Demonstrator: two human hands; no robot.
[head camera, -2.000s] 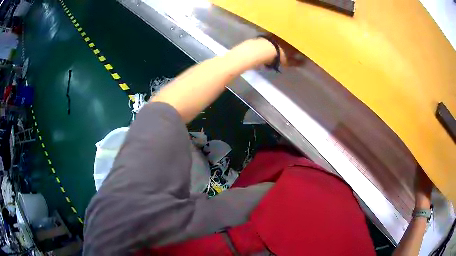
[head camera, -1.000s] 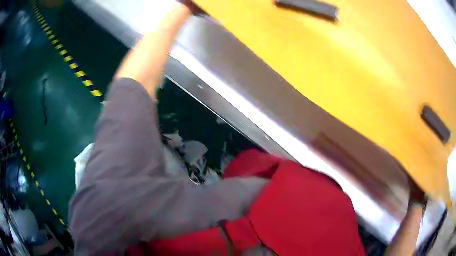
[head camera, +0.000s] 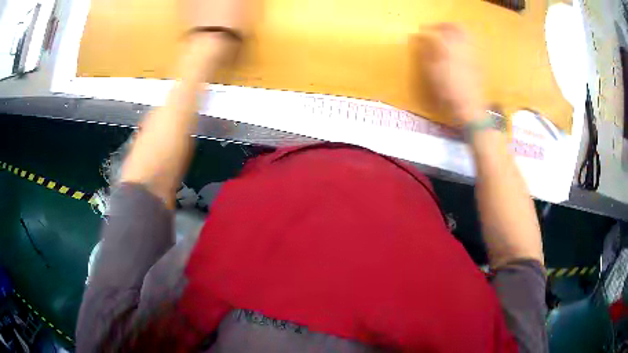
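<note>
The large orange-tan paper pattern (head camera: 323, 48) lies on white underlay paper (head camera: 255, 98) on the table. Thin fabric with pink-red lines (head camera: 358, 112) shows beyond its near edge. My left hand (head camera: 212, 12) is over the pattern's left part, blurred and cut off by the top edge. My right hand (head camera: 444, 58) is over the pattern's right part, also blurred; its fingers look bent. Whether either hand grips anything cannot be told. Black shears (head camera: 589, 148) lie at the right, handles toward me. A dark pattern weight (head camera: 507, 3) shows at the top edge.
The grey metal table edge (head camera: 89, 109) runs across in front of me. My red apron (head camera: 330, 241) fills the lower middle. White scraps (head camera: 193, 196) lie below the table at left. Yellow-black tape (head camera: 48, 183) marks the green floor. White sheets (head camera: 19, 38) lie at the table's far left.
My view has turned, so the table edge now runs nearly level. Both hands have moved from the pattern's near edge to over the pattern. The shears now show fully at the right.
</note>
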